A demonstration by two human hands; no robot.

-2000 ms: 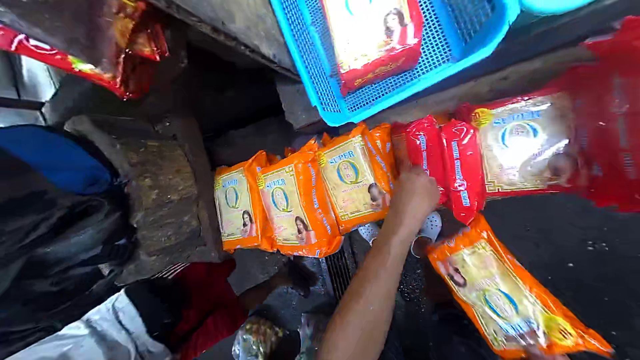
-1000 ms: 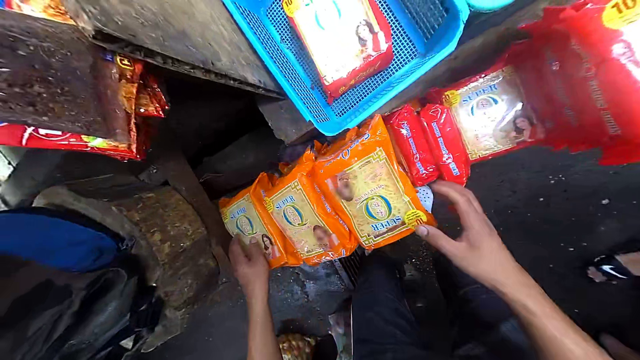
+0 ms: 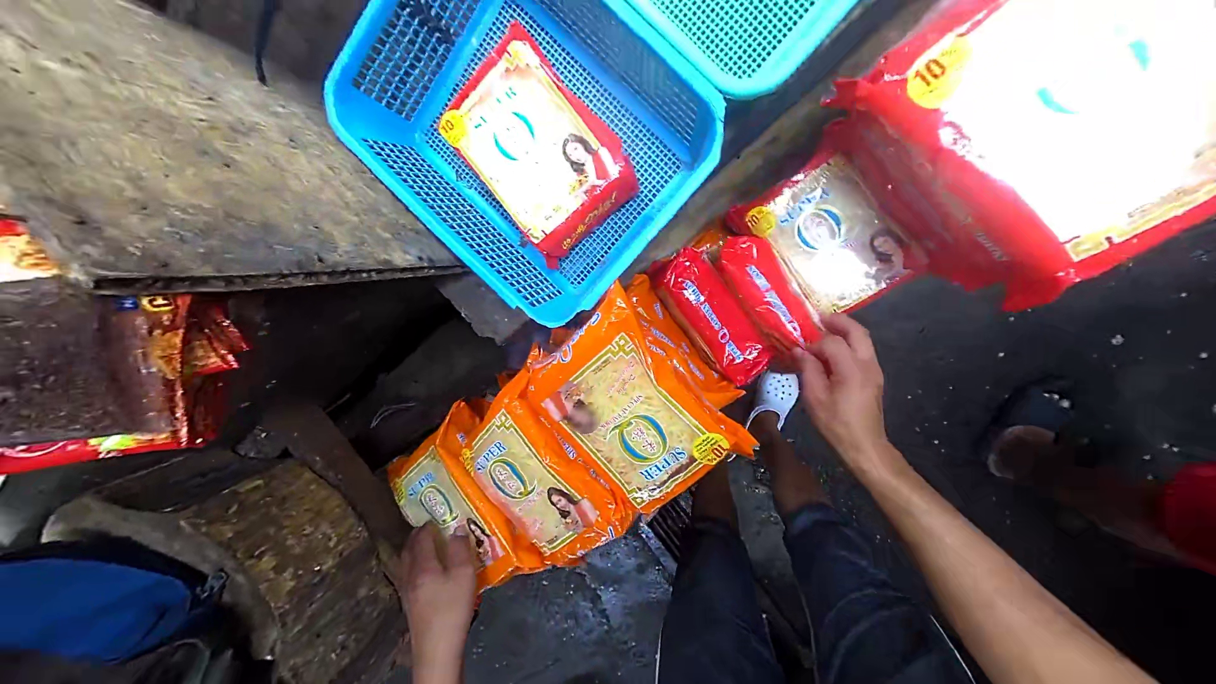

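A row of orange plastic noodle packs lies below the blue basket, with the largest orange pack [image 3: 632,423] turned the other way from the middle orange pack [image 3: 532,475]. My left hand [image 3: 442,579] touches the near edge of the leftmost orange pack [image 3: 442,499]. My right hand [image 3: 841,385] has its thumb and fingers at the lower end of a narrow red pack [image 3: 769,290]; whether it grips the pack I cannot tell. Another narrow red pack [image 3: 712,318] lies beside it. Farther right are a flat red pack [image 3: 822,228] and a big glossy red pack [image 3: 1073,123].
A blue mesh basket [image 3: 394,171] holds one red pack [image 3: 537,142], next to a turquoise basket [image 3: 750,43]. A worn wooden board [image 3: 190,152] is at upper left, a wooden block [image 3: 294,551] below it. Another person's foot [image 3: 1026,437] is on the dark floor at right.
The loose orange pack at lower right two seconds ago now lies on the row, placed there by one second ago. My right hand has moved from that pack to the narrow red packs.
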